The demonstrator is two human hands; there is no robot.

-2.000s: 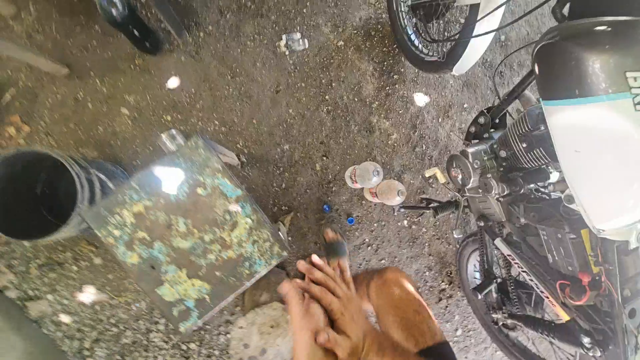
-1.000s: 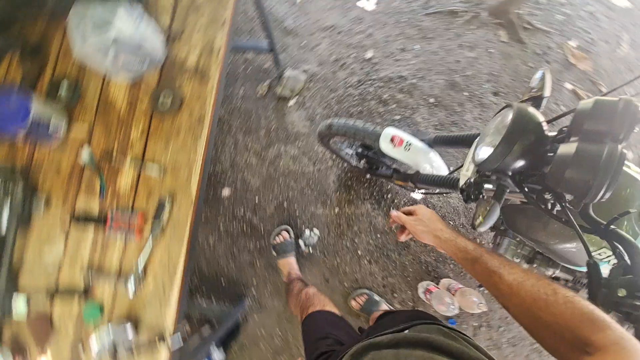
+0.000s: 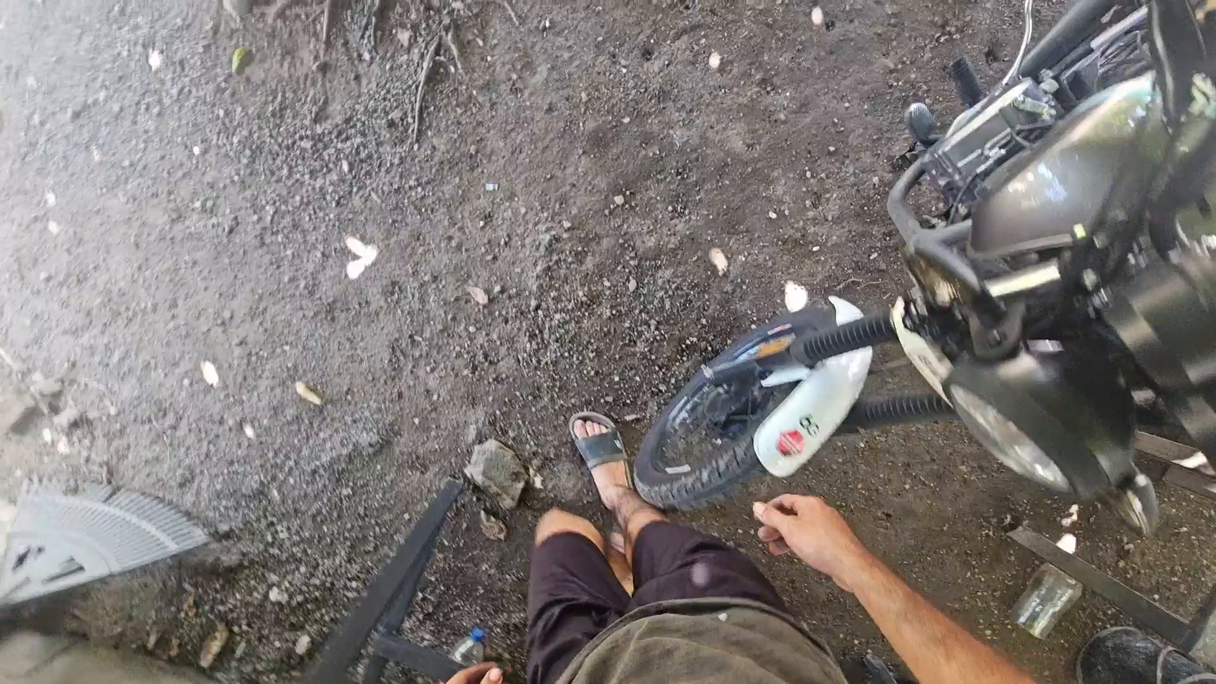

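Note:
My right hand [image 3: 806, 534] hangs with its fingers loosely curled, just below the motorcycle's front wheel [image 3: 703, 427] and white front fender [image 3: 815, 408]; nothing shows in it. Only some fingers of my left hand [image 3: 478, 674] show at the bottom edge, close to a clear plastic bottle with a blue cap [image 3: 468, 648] and a dark metal frame [image 3: 394, 579]; whether it holds anything is hidden. The motorcycle's headlight [image 3: 1012, 423] is up and to the right of my right hand.
A grey stone [image 3: 497, 473] lies beside my sandalled foot [image 3: 600, 446]. A fan-shaped rake head [image 3: 95, 537] is at the lower left. At the lower right are a clear container [image 3: 1047, 600], a dark metal bar [image 3: 1102, 579] and a dark shoe [image 3: 1130, 657]. Leaves dot the gravelly ground.
Two seconds ago my hands were together; now they are apart. The view has swung past a wooden table to the motorcycle's front end.

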